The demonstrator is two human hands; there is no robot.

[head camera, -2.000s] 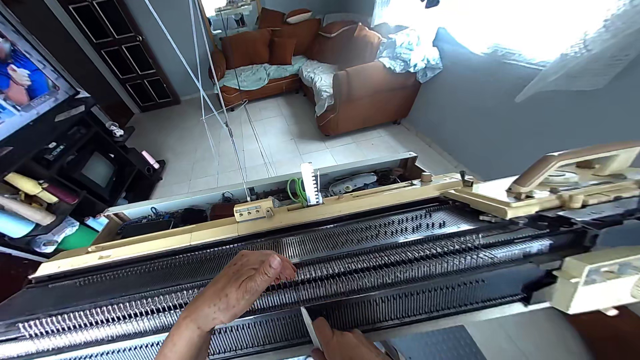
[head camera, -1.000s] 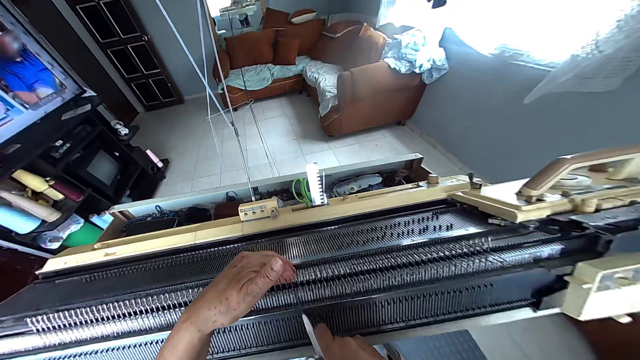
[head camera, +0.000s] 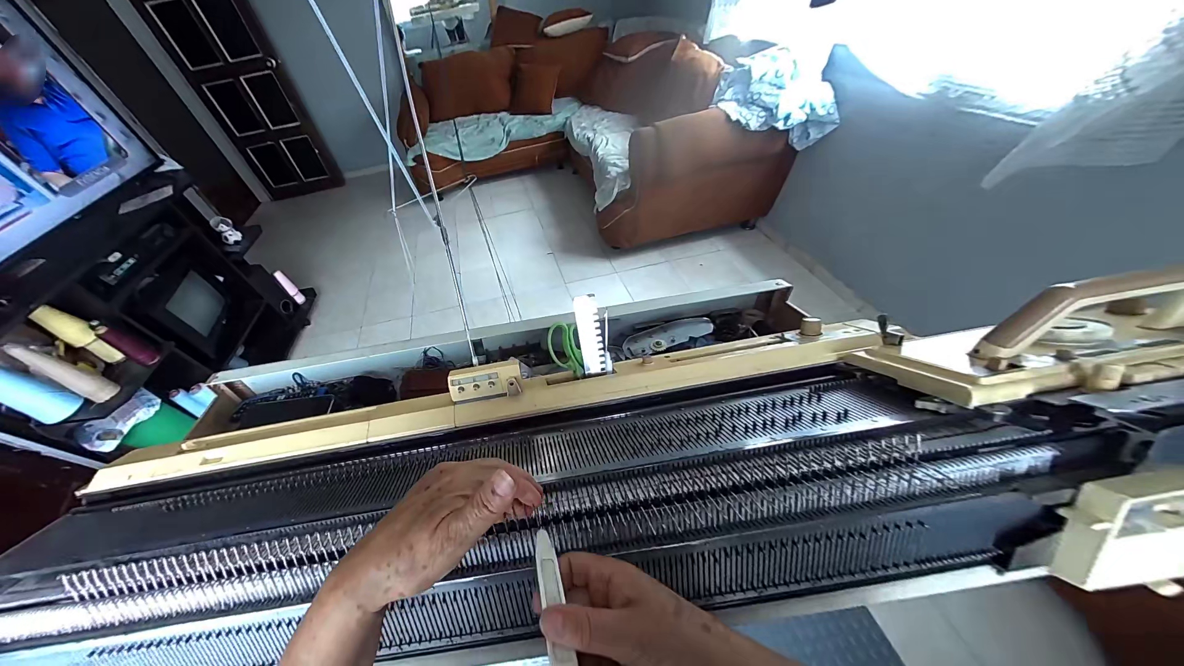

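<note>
A double-bed knitting machine [head camera: 647,444] stretches across the view, with rows of metal needles and dark strands along the gap between its beds. My left hand [head camera: 444,527] is over the needles near the middle, fingers curled with their tips at the gap; whether they pinch a strand cannot be told. Just below and to the right, my right hand [head camera: 620,610] grips a pale, narrow pointed tool [head camera: 548,573], its tip up at the front bed's needles. The beige main carriage [head camera: 1064,351], with its brown handle, rests at the right end, above a beige front carriage part [head camera: 1119,532].
Behind the beds runs an accessory trough [head camera: 777,294] holding cables and small parts. A beige counter [head camera: 486,381] sits on the rear rail, and thin yarn strands [head camera: 444,236] hang above it. A black television stand [head camera: 157,277] is at left, a brown sofa [head camera: 703,176] farther back.
The right hand has risen slightly, and the pale tool now points more upright, with more of it visible. The left hand stays over about the same part of the needles.
</note>
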